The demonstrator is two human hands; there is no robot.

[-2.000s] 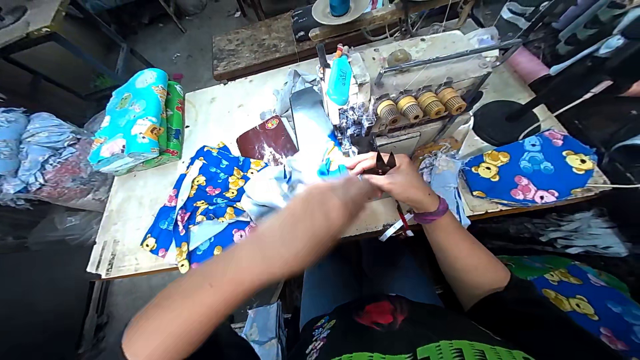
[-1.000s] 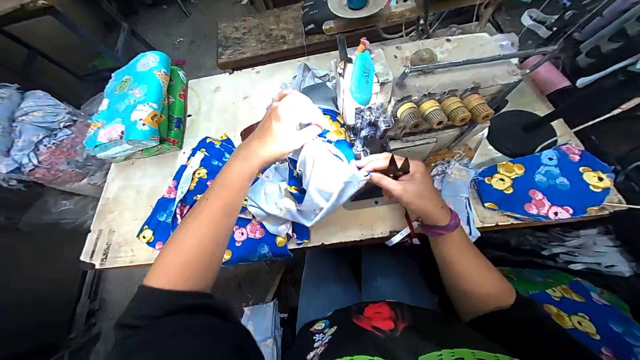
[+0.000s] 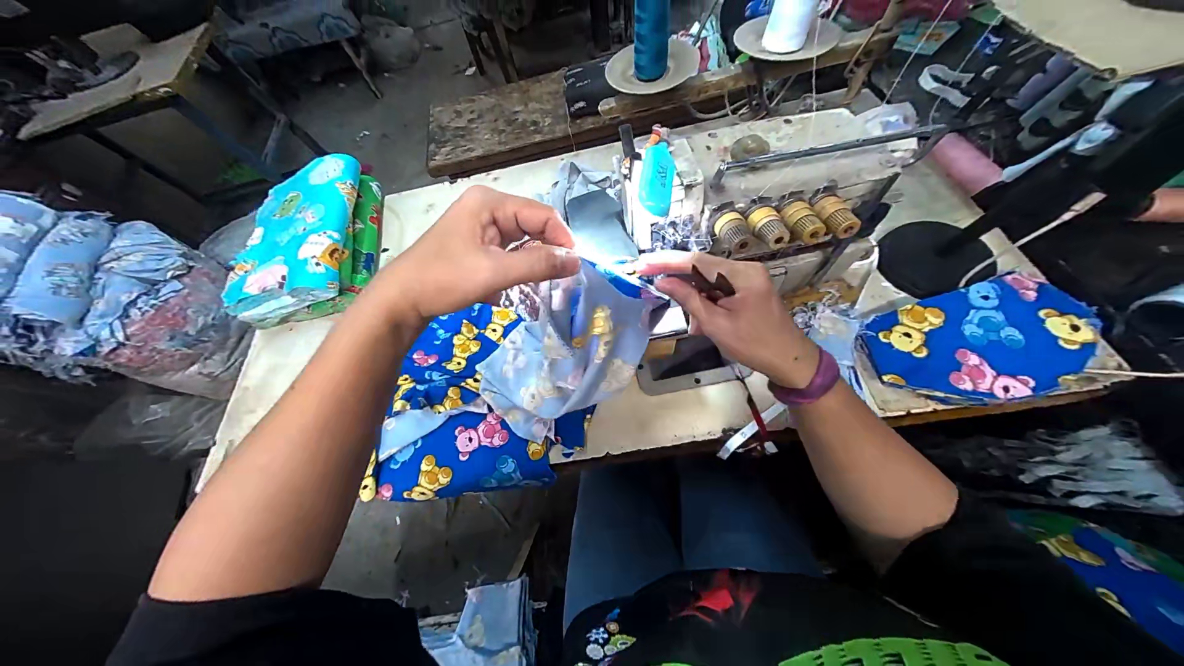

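My left hand [image 3: 490, 250] pinches the upper edge of a blue bear-print fabric piece [image 3: 592, 342], its pale wrong side showing, and lifts it left of the sewing machine. My right hand [image 3: 717, 301] grips the other end of that edge between thumb and fingers. Dark thread snips [image 3: 710, 283] lie in the right hand too, their tips sticking up. An overlock sewing machine [image 3: 786, 194] with several yellow-brown tension dials [image 3: 766, 222] stands just beyond the hands. More blue bear-print fabric [image 3: 472, 444] lies on the table below the left hand. The machine's needle area is partly hidden.
Folded turquoise printed fabric [image 3: 301, 231] sits at the table's left. A stack of blue bear-print pieces [image 3: 985, 338] lies at the right beside a black round base [image 3: 934, 259]. Thread cones, one teal [image 3: 651, 42], stand behind. Bundled fabric in plastic [image 3: 120, 287] is at far left.
The pale-backed fabric, bunched between the hands one second ago, now hangs from a raised edge. Both hands still hold it beside the machine.
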